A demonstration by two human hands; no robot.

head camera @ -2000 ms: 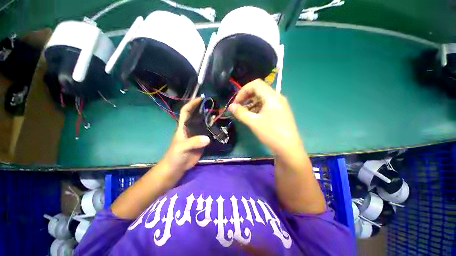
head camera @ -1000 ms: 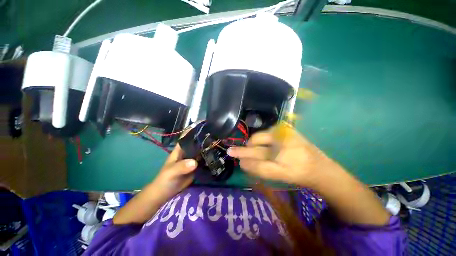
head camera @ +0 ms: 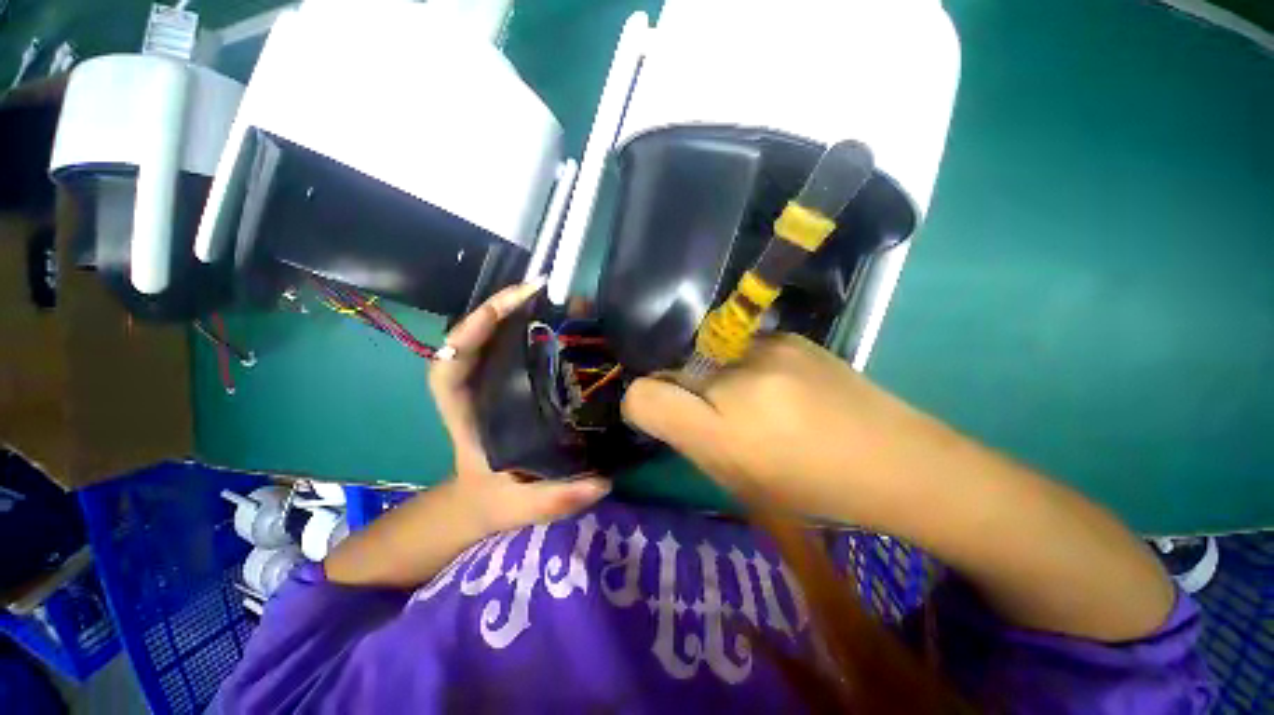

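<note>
My left hand (head camera: 482,405) holds the black lens module (head camera: 517,405) from its left side and below, with its open side showing a circuit board and red, orange and blue wire leads (head camera: 594,374). My right hand (head camera: 762,419) grips dark tweezers wrapped in yellow tape (head camera: 788,252). Their back end points up and right; their tips are hidden by my fingers at the module's right side. The nearest camera housing (head camera: 796,70), a white cap over a black cavity with white antennas at its sides, lies just above both hands.
Two more white-and-black camera housings (head camera: 398,112) (head camera: 105,112) lie to the left, with loose leads hanging from them. A brown cardboard box (head camera: 126,377) stands at the left. Blue crates (head camera: 175,601) with white camera units are below the edge of the green bench (head camera: 1090,307).
The view has moved closer to the housings. The yellow-taped tweezers, blurred or partly hidden before, now stand upright in my right hand at the module. My left hand has shifted its hold on the module.
</note>
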